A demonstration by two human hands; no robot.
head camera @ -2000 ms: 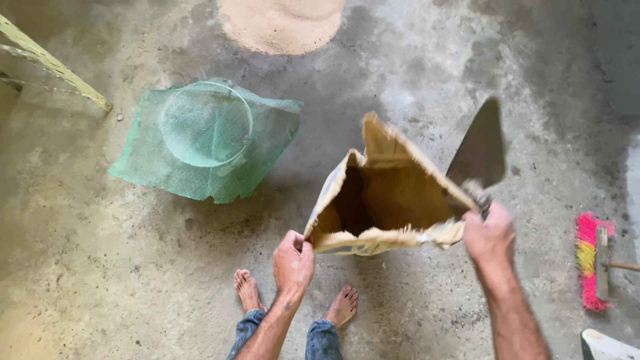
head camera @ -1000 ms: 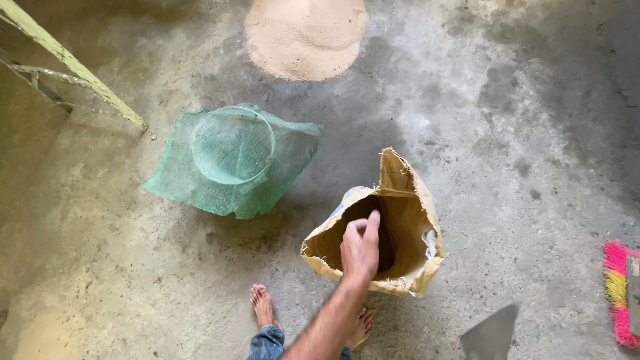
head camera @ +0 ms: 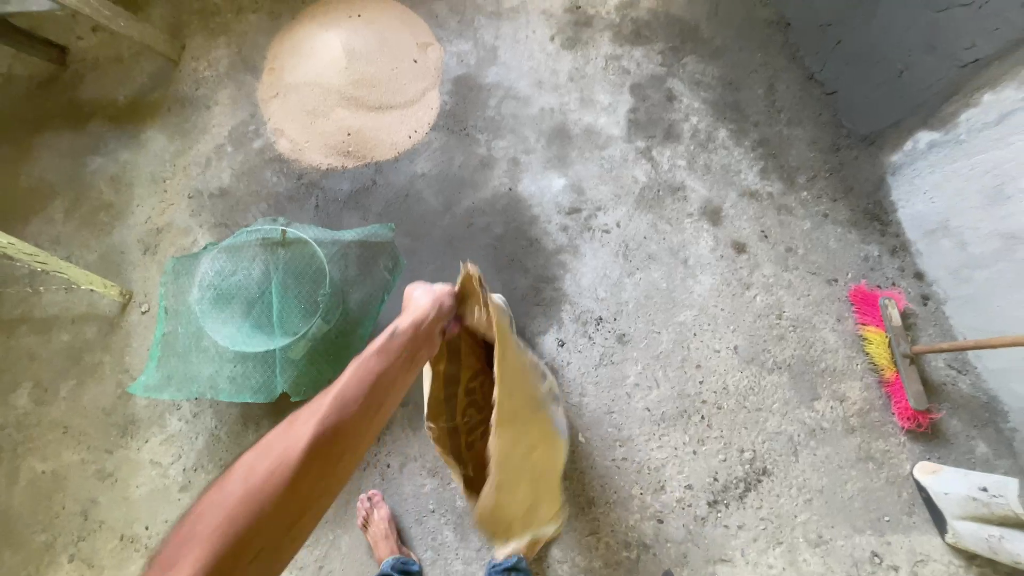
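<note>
My left hand (head camera: 430, 308) is closed on the torn upper edge of an open paper sack (head camera: 524, 416), which hangs upright in front of my feet with its brown inside showing. My right hand is out of the picture. To the left of the sack, a sheet of green mesh (head camera: 360, 264) lies draped over a round bucket or tub, whose circular rim shows through. A round heap of pale sand or powder (head camera: 352, 80) lies on the concrete floor beyond the mesh.
A push broom with pink and yellow bristles (head camera: 880, 352) lies on the right, near a wall. Below it is a white shovel-like blade (head camera: 976, 508). The foot of a yellowish ladder or stand (head camera: 72, 268) rests at the left. My bare foot (head camera: 380, 524) is beside the sack.
My left hand has gone from inside the sack's mouth to its far edge. Two seconds ago both hands held the sack, the right one with a trowel; hand and trowel are now out of view.
</note>
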